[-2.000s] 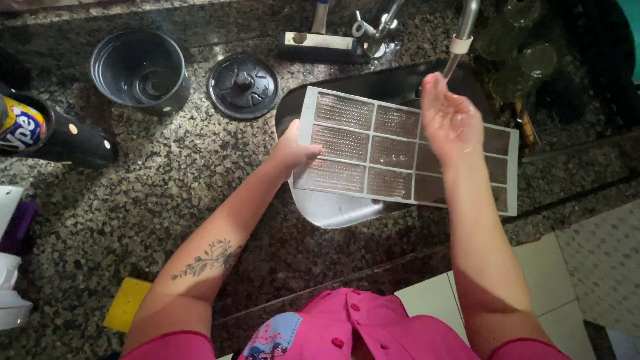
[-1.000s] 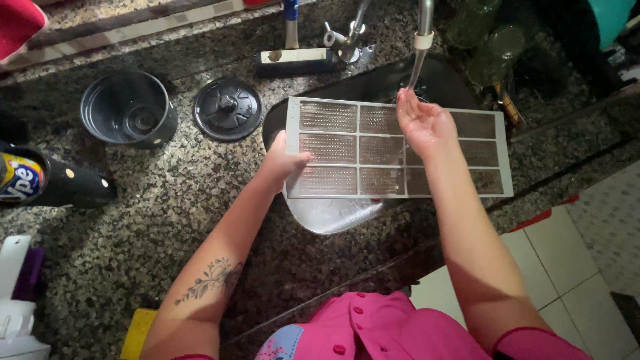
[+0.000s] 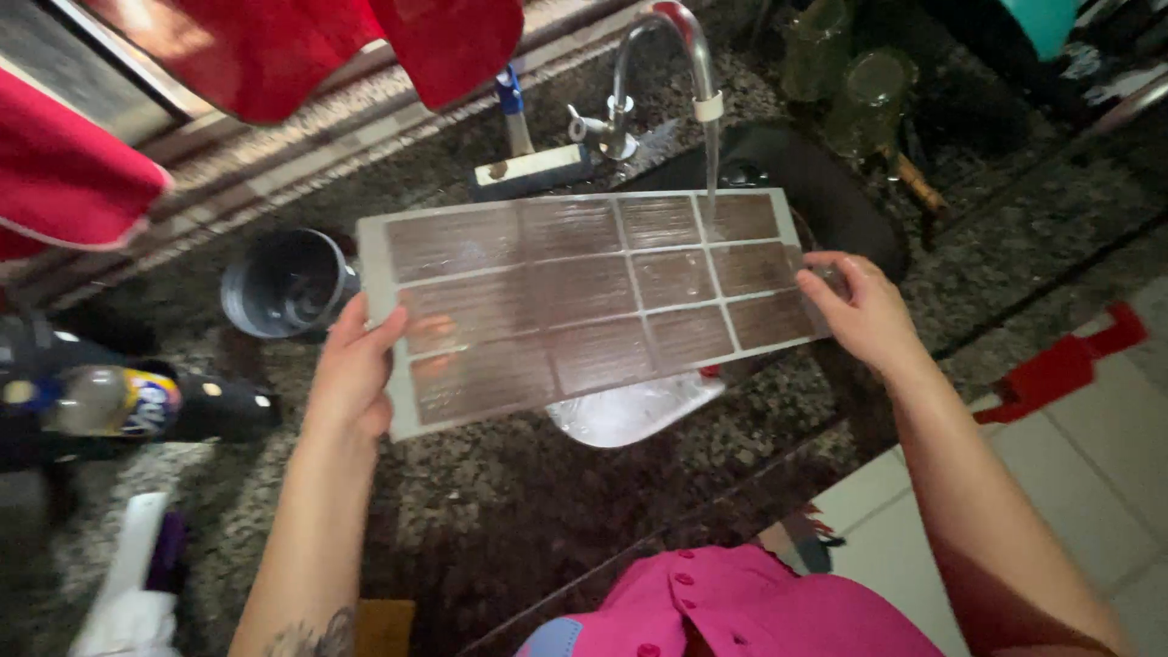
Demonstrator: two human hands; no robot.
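A rectangular mesh filter panel (image 3: 593, 301) with a pale plastic grid frame is held up over the sink (image 3: 821, 182). My left hand (image 3: 356, 365) grips its left end, with fingers showing through the mesh. At the other end, my right hand (image 3: 858, 306) holds the short edge between thumb and fingers. Water runs from the curved metal faucet (image 3: 707, 82) onto the panel's far right part. The panel hides much of the sink.
On the granite counter (image 3: 438, 502) are a dark plastic pot (image 3: 287, 283), a squeegee (image 3: 534, 169), a detergent bottle (image 3: 123, 400) and a yellow sponge (image 3: 383, 628). Upturned glasses (image 3: 871, 87) stand beyond the sink. Red cloth (image 3: 301, 46) hangs at the window.
My right hand has moved from the stream under the faucet to the panel's right end and taken hold of it. The view has shifted, bringing the window and red cloth into sight.
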